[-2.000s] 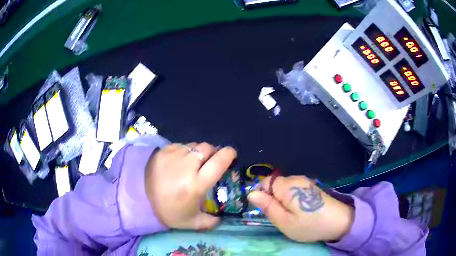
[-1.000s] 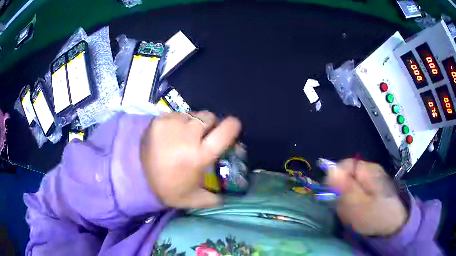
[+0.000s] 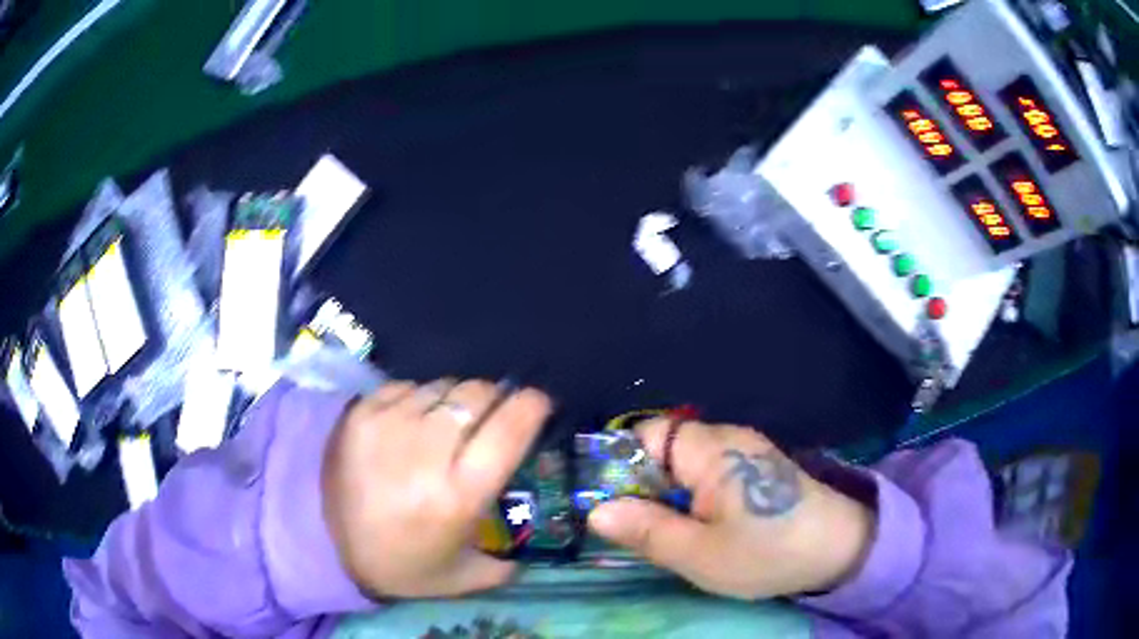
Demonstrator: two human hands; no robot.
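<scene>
My left hand point(image 3: 419, 487) holds a power bank unit low in front of my body. The unit's green circuit board end point(image 3: 545, 499) shows past my fingers; the rest is covered by the hand. My right hand point(image 3: 737, 506), with a tattoo on its back, pinches a silver and blue USB test plug point(image 3: 612, 467) at the board's end. The plug and board meet or nearly meet; blur hides whether the plug is seated. A yellow lead loop point(image 3: 640, 419) shows above my right fingers.
Several units, such as one upright unit point(image 3: 254, 293), lie at left on bubble wrap point(image 3: 171, 281). The white tester point(image 3: 874, 175) with red readouts stands at right. A plastic bag point(image 3: 739, 206) and white scrap point(image 3: 656, 243) lie beside it on the black mat point(image 3: 500, 212).
My right hand moved away from the unit with the plug one second ago and is now back against the board's end. My left hand keeps the unit. The camera view has shifted.
</scene>
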